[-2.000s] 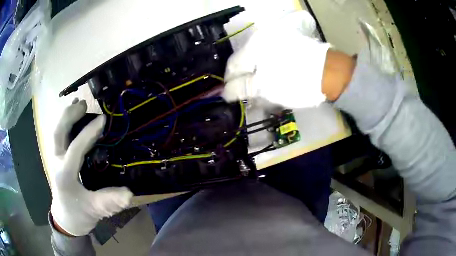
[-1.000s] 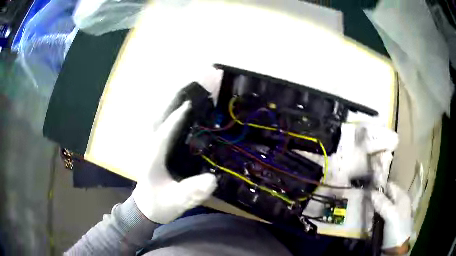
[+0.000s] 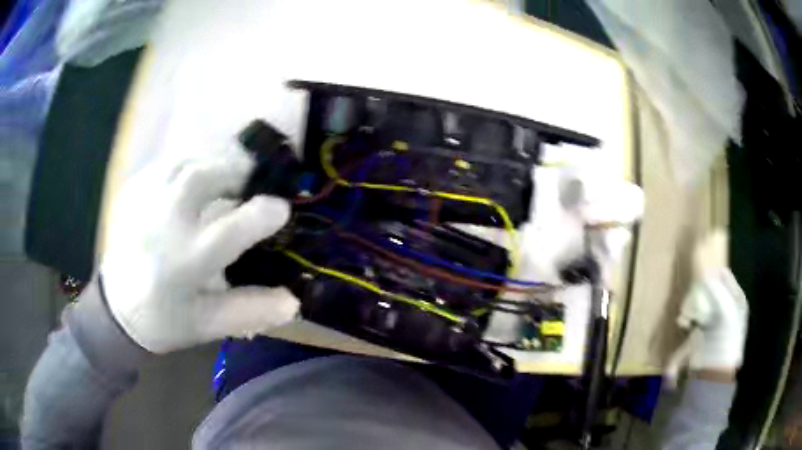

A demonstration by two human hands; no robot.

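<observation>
The black socket housing (image 3: 387, 303) lies open on the white padded board, with yellow, blue and reddish wires looping inside. Its upper part (image 3: 431, 132) has a long straight edge. My left hand (image 3: 193, 264), in a white glove, grips the housing's left end, by a small black end block (image 3: 268, 158). A small green circuit board (image 3: 545, 328) with a yellow block sits on short leads at the lower right. The mallet, with black handle (image 3: 596, 360) and cloth-wrapped head (image 3: 585, 206), lies right of the housing. My right hand (image 3: 717, 308) is blurred at far right, apart from the mallet.
The white padded board (image 3: 387, 44) has a yellowish edge. Translucent sheets (image 3: 677, 70) hang at the upper right. A clear plastic bag (image 3: 105, 31) is at the upper left. A pale frame strip (image 3: 655, 202) runs beside the board on the right.
The view has shifted. My right hand has left the wires, passed by the mallet handle and moved out to the right. My left hand stays on the housing's left end.
</observation>
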